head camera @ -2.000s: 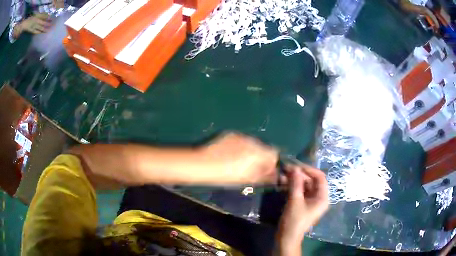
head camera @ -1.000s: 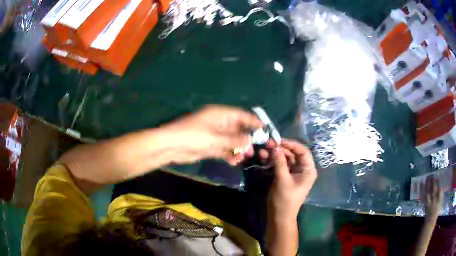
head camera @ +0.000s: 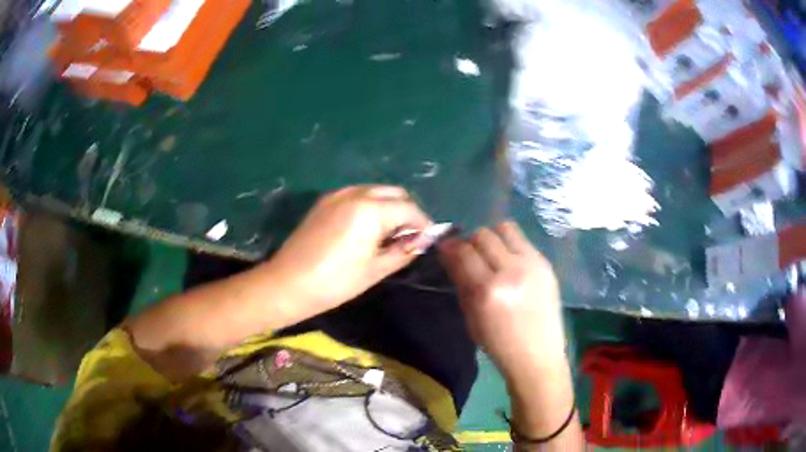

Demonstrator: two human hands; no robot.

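Note:
My left hand (head camera: 358,243) pinches a small white piece, the tab of a white cord (head camera: 433,234), above my lap at the table's edge. My right hand (head camera: 508,287) is beside it, fingers curled and fingertips closed at the other end of the piece. A thin strand shows faintly below, between the hands. The hands are slightly blurred, and the fingers hide most of the cord.
Orange-and-white stacked boxes (head camera: 177,44) stand at upper left. A plastic bag (head camera: 574,79) with a white cord heap (head camera: 601,199) lies right of centre. A row of boxes (head camera: 747,154) is at right. A red stool (head camera: 636,388) and a brown carton (head camera: 66,291) are below the table.
The view has shifted, so the table things sit higher and further left. My right hand has turned, its back now showing. The other person's hand at the lower right has gone from view.

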